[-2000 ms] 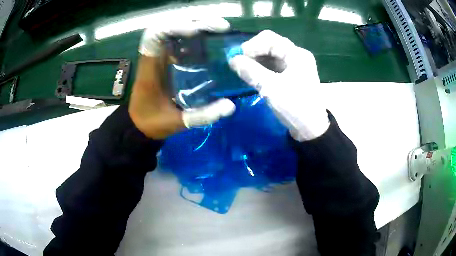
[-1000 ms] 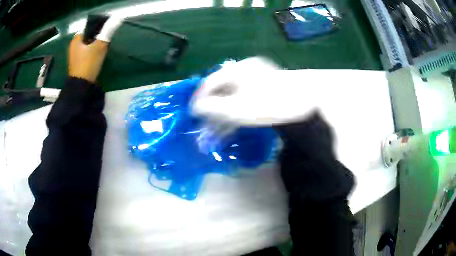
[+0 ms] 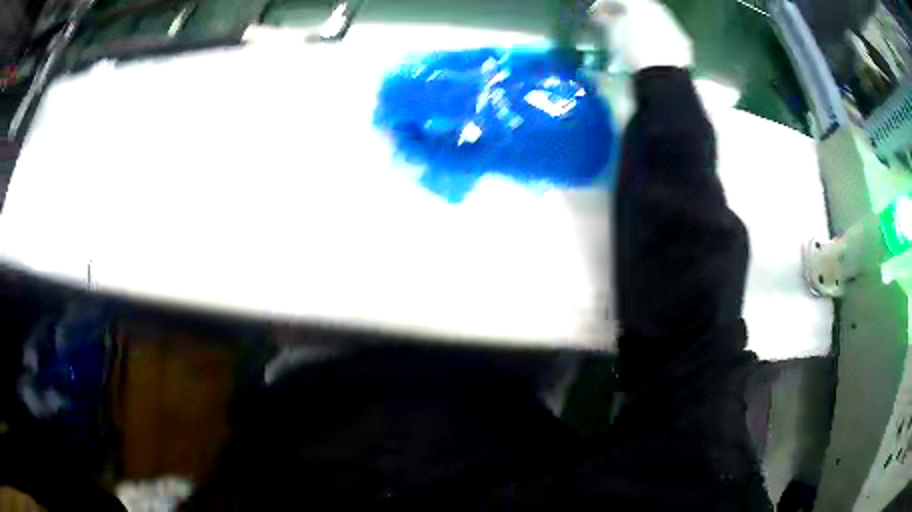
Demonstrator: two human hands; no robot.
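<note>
The picture is blurred. A crumpled, shiny blue heap of peeled film [image 3: 500, 125] lies on the white-covered ledge [image 3: 250, 200]. My right hand [image 3: 645, 38], in a white glove, is at the top edge of the picture, over the green conveyor belt [image 3: 540, 12] and just beyond the right end of the heap. A dark, blurred shape lies at its fingertips; whether the hand grips it cannot be told. My left hand is not in view.
Blurred dark frames [image 3: 175, 22] lie on the belt at the upper left. A grey slotted duct [image 3: 808, 65] and a machine with a green light [image 3: 900, 225] stand at the right. Dark clothing and a brown surface [image 3: 170, 400] show below the ledge.
The view has tilted down, so the film heap appears higher. My right hand has moved from over the heap to the belt at the upper right. My left hand has gone out of view.
</note>
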